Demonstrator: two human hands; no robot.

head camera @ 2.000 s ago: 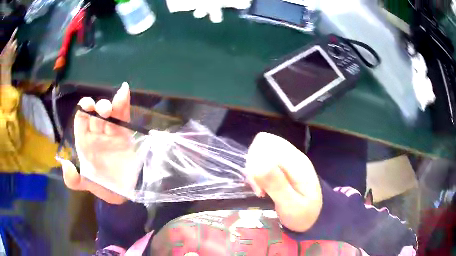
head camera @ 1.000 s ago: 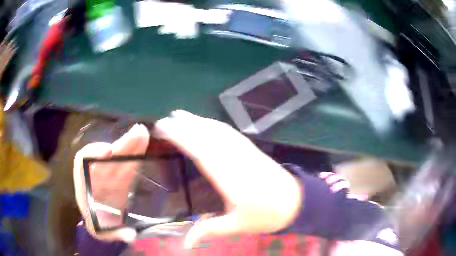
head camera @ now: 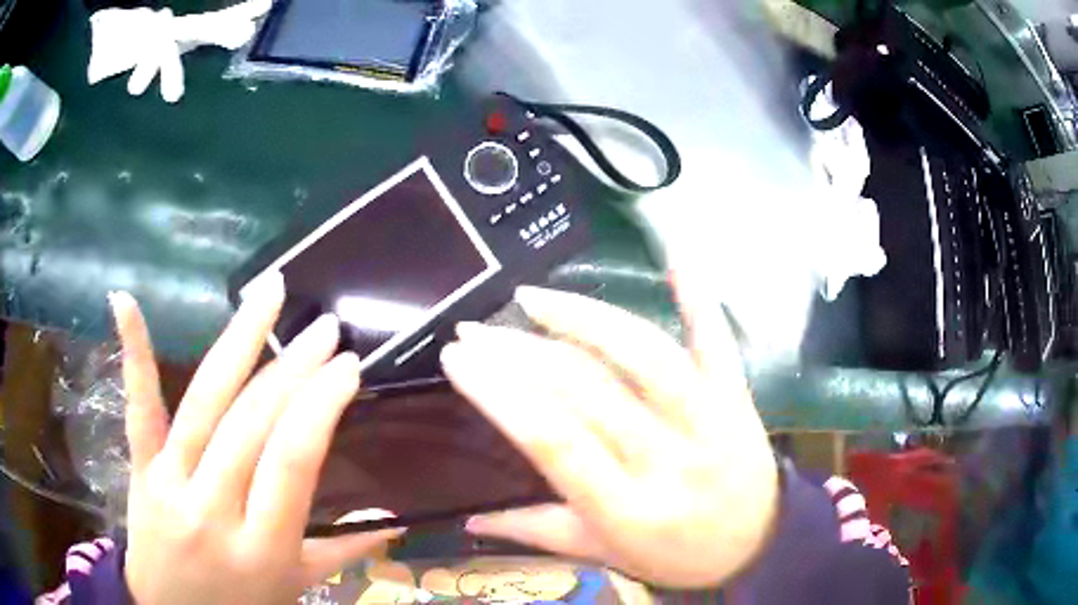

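The black player (head camera: 378,260) lies tilted on the green bench mat, its white-rimmed dark screen facing up, with the dial and black strap loop at upper right. A dark, glossy lens panel (head camera: 420,455) with a black border is between my hands, just below the player and over the bench edge. My left hand (head camera: 236,461) is bare and holds the panel's left side, its fingertips overlapping the player's lower left corner. My right hand (head camera: 627,449) is bare and holds the panel's right side, its thumb at the lower edge.
A bagged lens panel (head camera: 343,41) and a white glove-like cloth (head camera: 171,47) lie beyond the player. A white bottle (head camera: 26,112) is at far left. A whitish plastic sheet (head camera: 674,130) and stacked black units (head camera: 946,236) are at right. Crinkled clear plastic (head camera: 89,414) is at lower left.
The clear film stretched between my hands earlier is off the black-bordered panel. My hands and the panel have moved up to the player's near edge. The view has shifted right and closer.
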